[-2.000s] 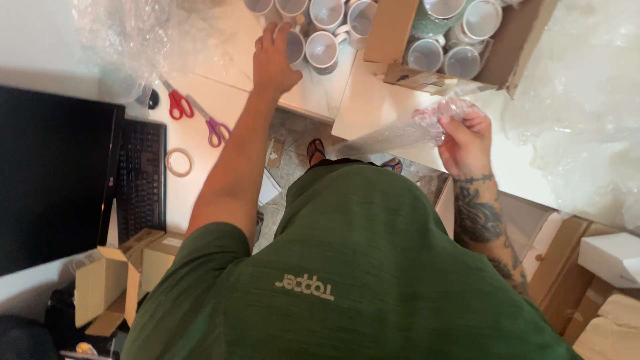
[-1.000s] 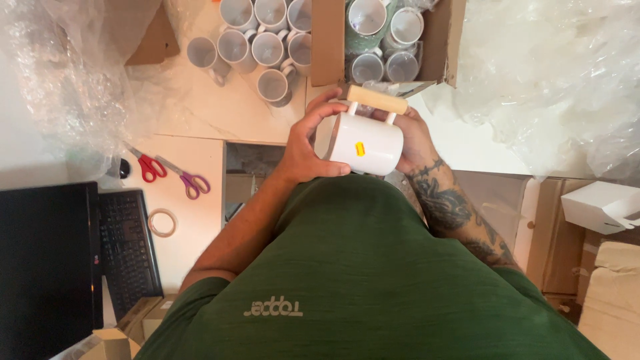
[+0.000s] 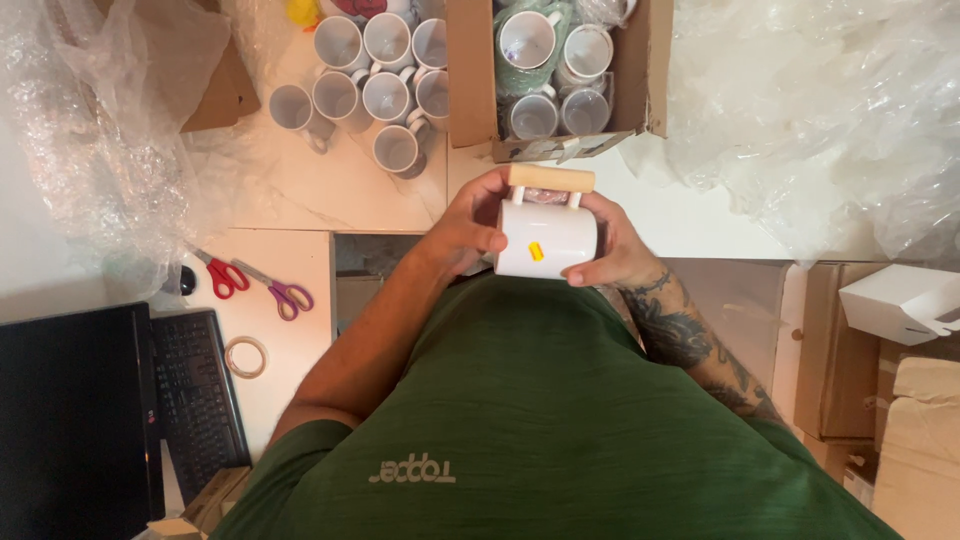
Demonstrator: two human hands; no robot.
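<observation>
A white mug (image 3: 551,232) with a wooden handle bar (image 3: 551,178) lies on its side between my two hands, with its handle turned away from me. My left hand (image 3: 472,225) grips one end, thumb on the near side. On the other end is my right hand (image 3: 615,244), its thumb at the lower edge. A small yellow sticker (image 3: 535,251) is on the mug's side. Clear plastic shows behind the handle. Beyond my hands, several white mugs (image 3: 395,148) stand on the table, and a cardboard box (image 3: 471,75) holds more mugs, some wrapped in plastic.
Bubble wrap (image 3: 90,142) is heaped at the far left, and clear plastic wrap (image 3: 795,97) covers the right side. Red-handled scissors (image 3: 226,277), purple-handled scissors (image 3: 289,298), a tape roll (image 3: 246,357), a keyboard (image 3: 195,405) and a monitor (image 3: 75,420) are at left. A white carton (image 3: 892,296) is at right.
Two seconds ago my left hand was at the standing mugs and my right hand held clear plastic. Both hands have since come together on the wooden-handled mug. The view has shifted.
</observation>
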